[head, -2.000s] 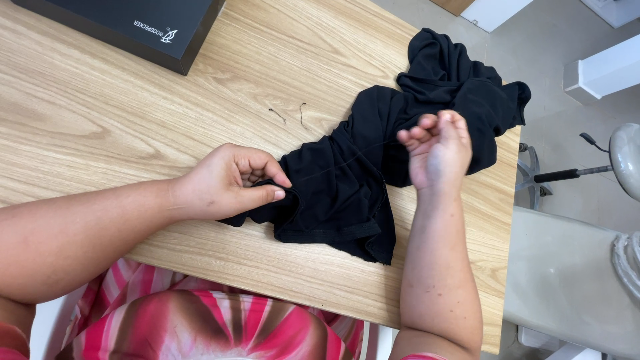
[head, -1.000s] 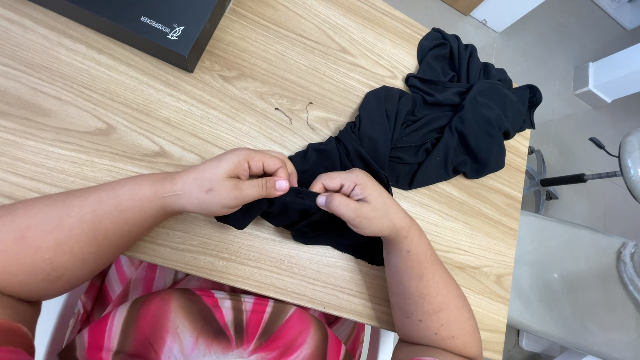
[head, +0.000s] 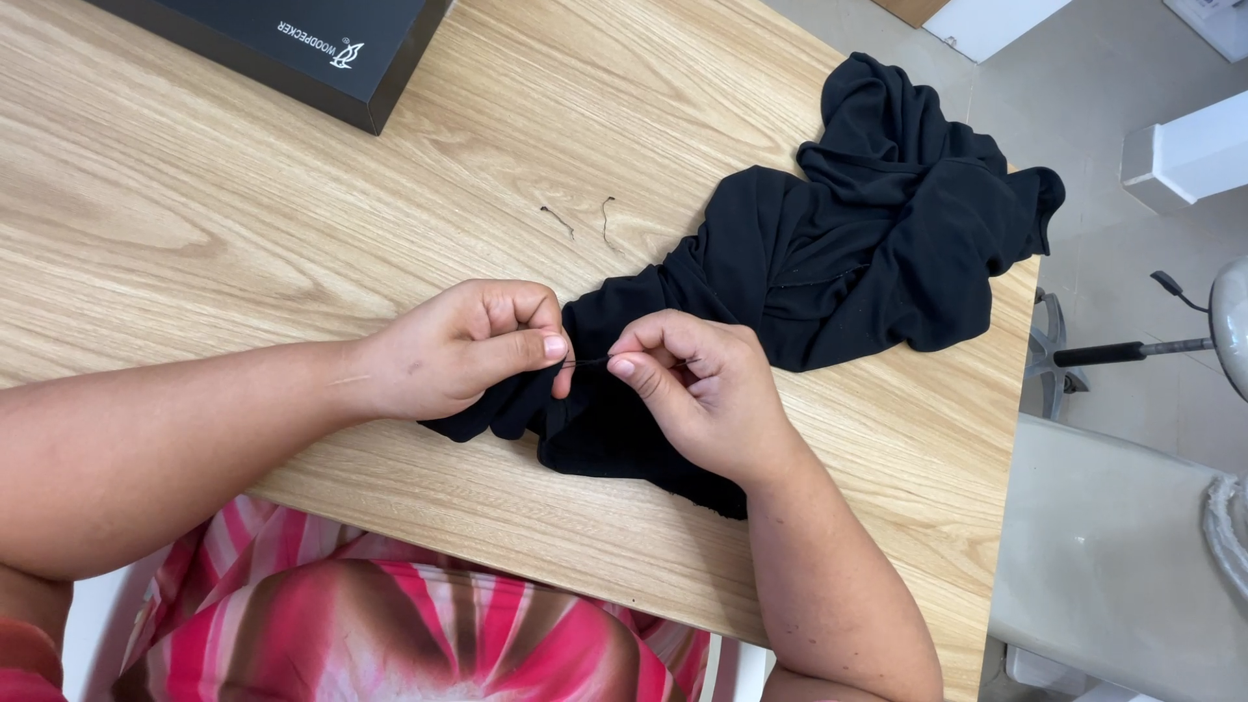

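Black fabric (head: 877, 244) lies bunched across the wooden table, its lower end under both hands. My left hand (head: 478, 341) pinches the edge of the cloth between thumb and fingers. Close to its right, my right hand (head: 697, 390) pinches a dark thread (head: 588, 363), which stretches over the short gap between the fingertips. Whether a needle is in the right fingers cannot be told. Above the hands, two short pieces of dark thread (head: 558, 221) (head: 607, 220) rest on the wood, apart from the cloth.
A black Woodpecker box (head: 322, 68) stands at the table's upper left. The wooden table's (head: 195, 195) right edge runs beside the cloth. Beyond it are a grey padded seat (head: 1111, 536) and a stool base (head: 1048, 341) on the floor. Patterned pink clothing is at the near edge.
My right hand was raised to the right over the cloth, then came down beside my left hand. Since a second ago the fingertips have parted slightly, with thread now visible between them.
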